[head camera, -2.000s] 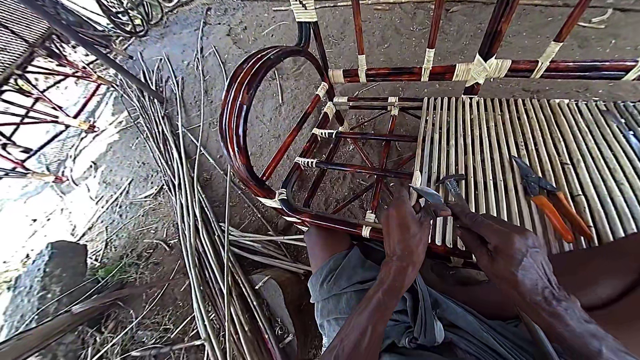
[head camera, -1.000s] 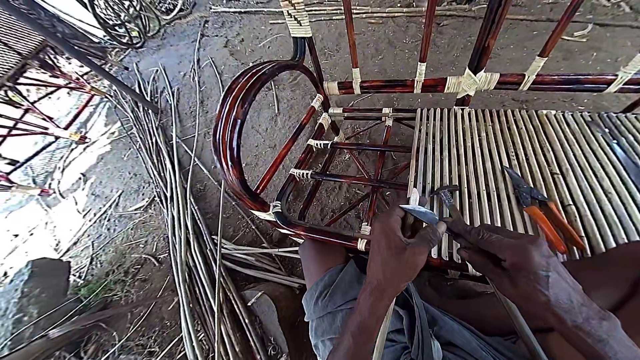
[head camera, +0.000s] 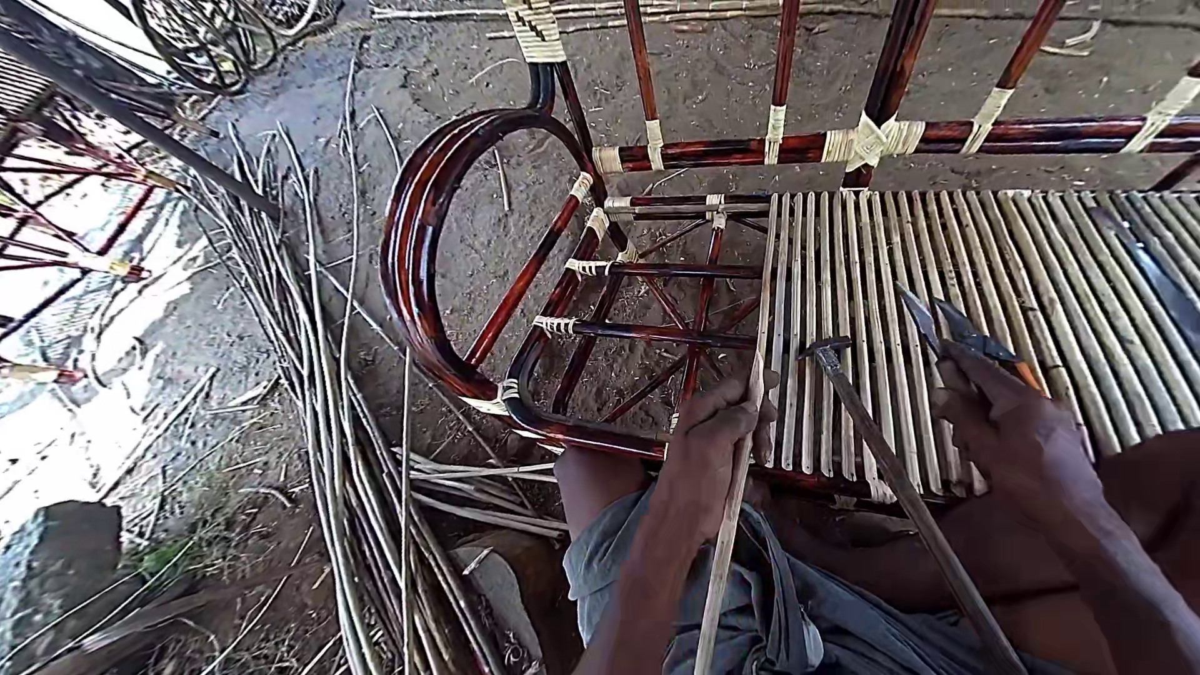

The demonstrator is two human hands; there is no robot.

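Observation:
My left hand (head camera: 717, 436) grips a split cane strip (head camera: 722, 553) that runs from the slatted seat's edge down past my lap. My right hand (head camera: 1003, 412) holds a knife (head camera: 921, 319), its blade pointing up and left over the slats. Beside the blade lie pruning shears with orange handles (head camera: 980, 337), partly hidden by that hand. A hammer (head camera: 872, 436) with a long handle lies between my hands, its head on the slats. Round cane slats (head camera: 900, 244) cover part of the seat of a dark red rattan bench frame (head camera: 422, 216); its left end shows open crossbars.
A long bundle of thin canes (head camera: 347, 469) lies on the ground left of the bench. A stone (head camera: 61, 562) is at lower left, another red frame (head camera: 75, 262) at far left. A metal blade (head camera: 1158, 272) lies on the slats at right.
My right hand and the knife have moved right, away from my left hand, toward the shears. The cane strip now stands up above my left hand along the seat's edge.

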